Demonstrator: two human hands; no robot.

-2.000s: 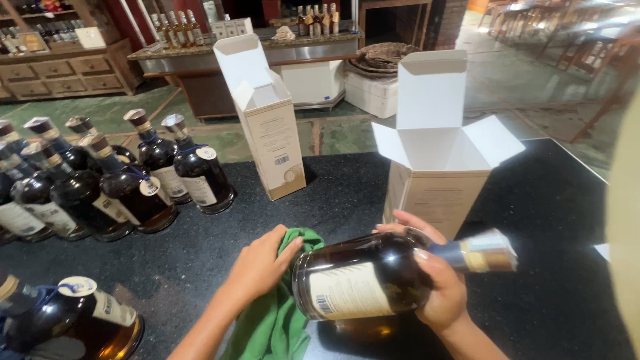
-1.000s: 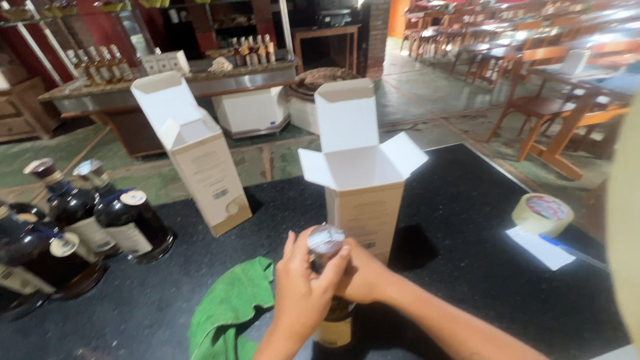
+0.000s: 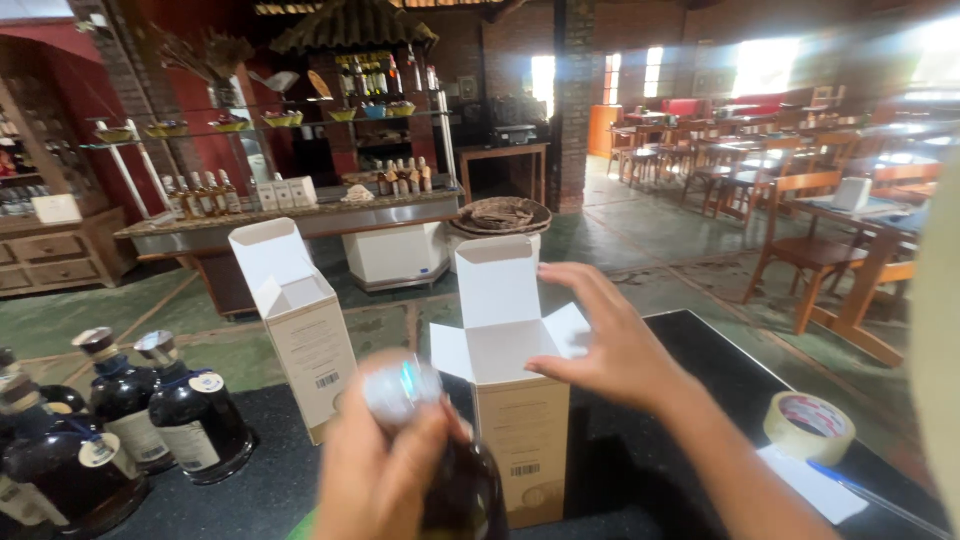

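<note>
My left hand [image 3: 390, 457] is closed around the neck of a dark glass bottle [image 3: 465, 495], just below its silvery sealed top; both are blurred, and the bottle's base lies out of view. Beyond it an open cardboard bottle box [image 3: 521, 442] stands upright with its white flaps spread. My right hand [image 3: 600, 345] is at the box's right flap, fingers apart, holding nothing; whether it touches the flap I cannot tell. A second open box [image 3: 311, 360] stands to the left. A bit of green cloth [image 3: 301, 527] shows at the bottom edge.
Several dark bottles [image 3: 199, 427] with round tags crowd the left of the black countertop [image 3: 660, 450]. At the right lie a roll of clear tape [image 3: 810, 426], white paper [image 3: 814, 480] and a blue pen [image 3: 862, 491]. Wooden chairs and tables stand farther back.
The bottle, lying sideways in the first frame, is now upright in my left hand. My right hand has left the bottle and moved up beside the box flap. The view has tilted up.
</note>
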